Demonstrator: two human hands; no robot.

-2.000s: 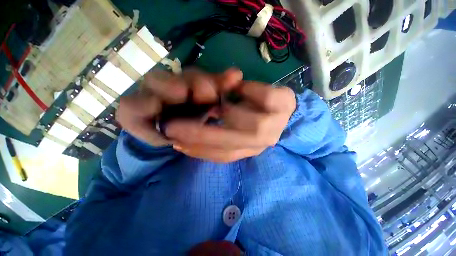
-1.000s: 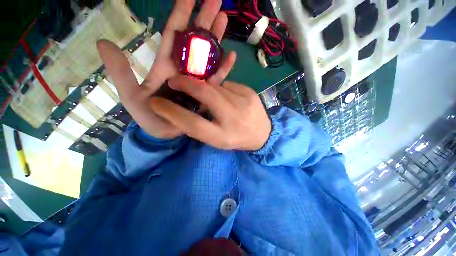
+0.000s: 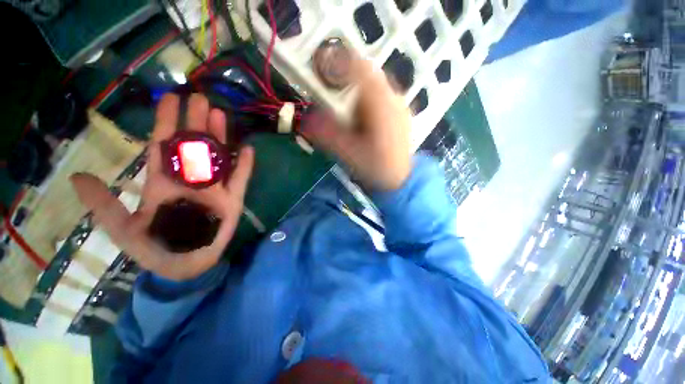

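My left hand is palm up with the fingers spread. A smartwatch head with a lit white and pink-red screen lies at the base of its fingers. A dark smartwatch head lies lower on the palm. My right hand is blurred over the near left part of the foam tray. A round smartwatch head shows at its fingertips. Blur hides whether the fingers grip it.
Red and black test leads with a white tie lie between my hands. The cream test fixture and white contact strip are at left. A clear blister tray is beyond my right sleeve. Note paper is at lower left.
My right hand has left my left palm and moved to the foam tray. The dark watch on my left palm is now uncovered. The view has shifted, with the foam tray nearer the centre.
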